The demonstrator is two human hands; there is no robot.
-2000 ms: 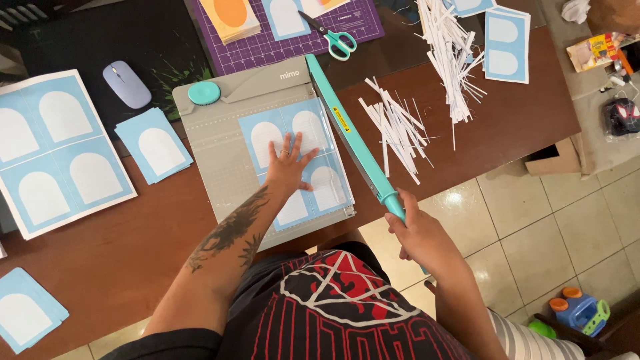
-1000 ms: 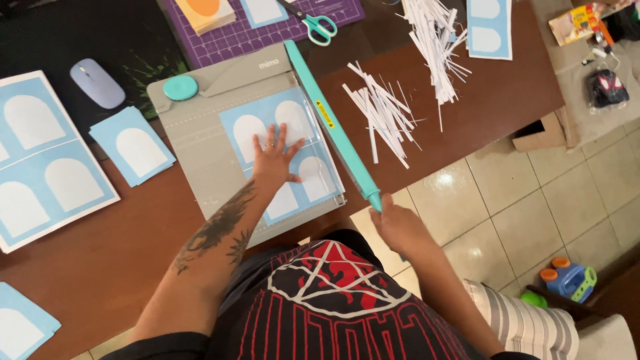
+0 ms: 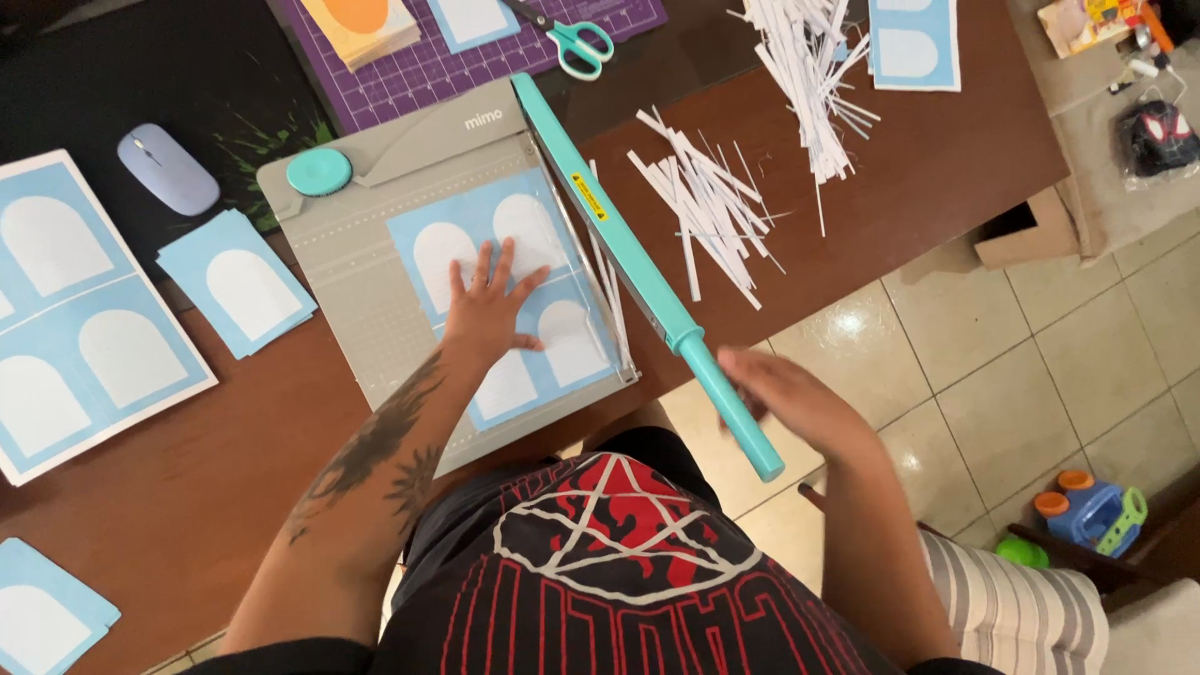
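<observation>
My left hand [image 3: 492, 305] lies with spread fingers on a blue printed sheet with white arch shapes [image 3: 572, 342], pressing it to the bed of a grey paper trimmer [image 3: 356, 272]. The trimmer's teal cutting arm [image 3: 619, 225] slants along the sheet's right edge. Beside its teal handle [image 3: 736, 412] is my right hand [image 3: 787, 394], blurred, its fingers partly behind the handle and not closed round it. Thin white paper strips [image 3: 609, 281] lie between the trimmer's edge and the arm.
Left of the trimmer are a stack of cut blue cards [image 3: 248, 291], larger printed sheets [image 3: 94, 319] and a computer mouse [image 3: 169, 169]. Teal-handled scissors [image 3: 579, 49] rest on a purple cutting mat [image 3: 394, 84]. Paper offcuts [image 3: 708, 206] are heaped right of the arm.
My right hand has loosened from the trimmer's handle, which it gripped in the earlier frames. My left hand stays spread on the sheet.
</observation>
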